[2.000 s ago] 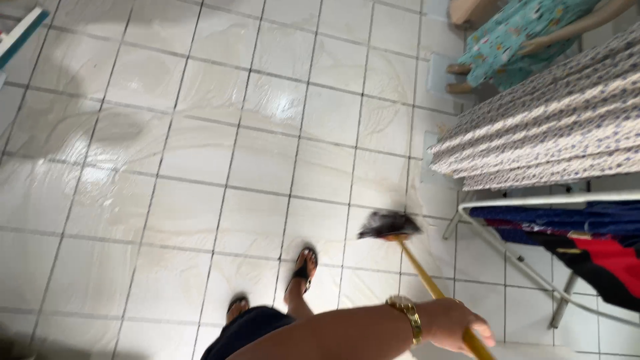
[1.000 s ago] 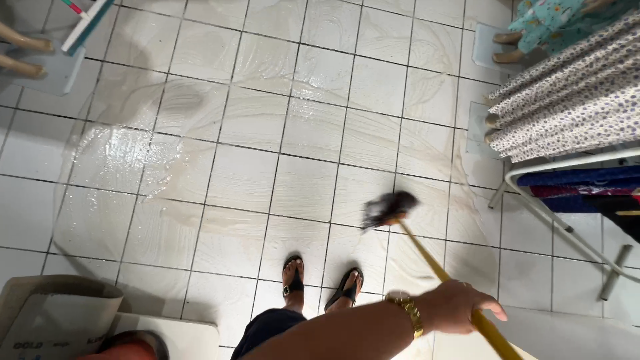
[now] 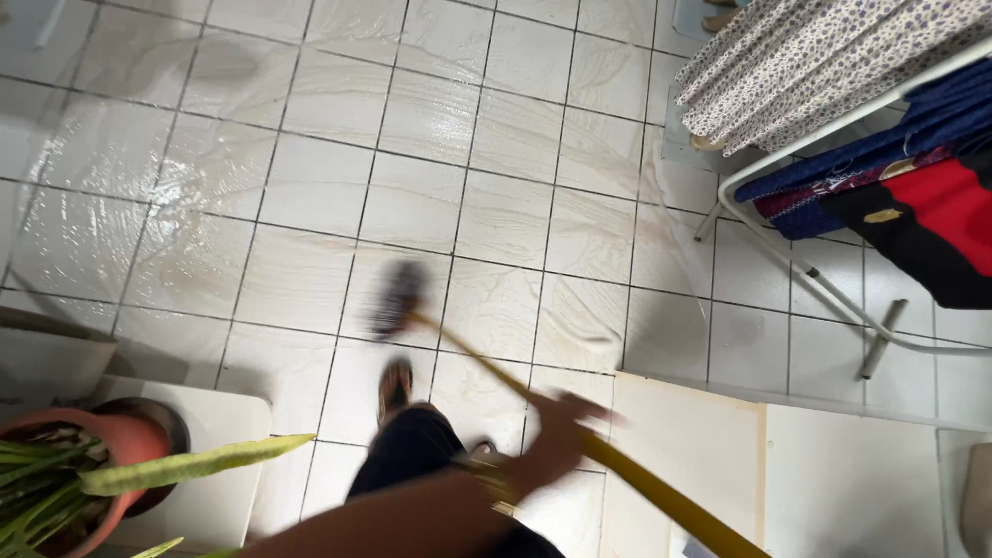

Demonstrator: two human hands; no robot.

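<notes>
My left hand (image 3: pixel 562 434), blurred and with a gold-coloured band at the wrist, is wrapped round the yellow handle (image 3: pixel 659 488) of a broom. The handle slants from the lower right up to the dark bristle head (image 3: pixel 399 298), which is motion-blurred over the floor just above my sandalled foot (image 3: pixel 395 387). White floor tiles (image 3: pixel 310 178) with dark joints carry wet, streaky, foamy smears, shiniest at the left. The upper end of the handle runs out of the frame. My right hand does not show.
At the lower left, a snake plant in an orange pot (image 3: pixel 132 449) rests on a white stand (image 3: pixel 225 473) beside a pale container (image 3: pixel 46 360). A white metal drying rack (image 3: pixel 763 232) with clothes (image 3: pixel 930 209) is at the right, near a hanging patterned dress (image 3: pixel 821 62). Pale panels (image 3: pixel 682 457) lie at the lower right.
The broom head has swept leftward, from right of my feet to just above one foot. My left hand stays round the handle. The view has shifted, bringing the potted plant into sight.
</notes>
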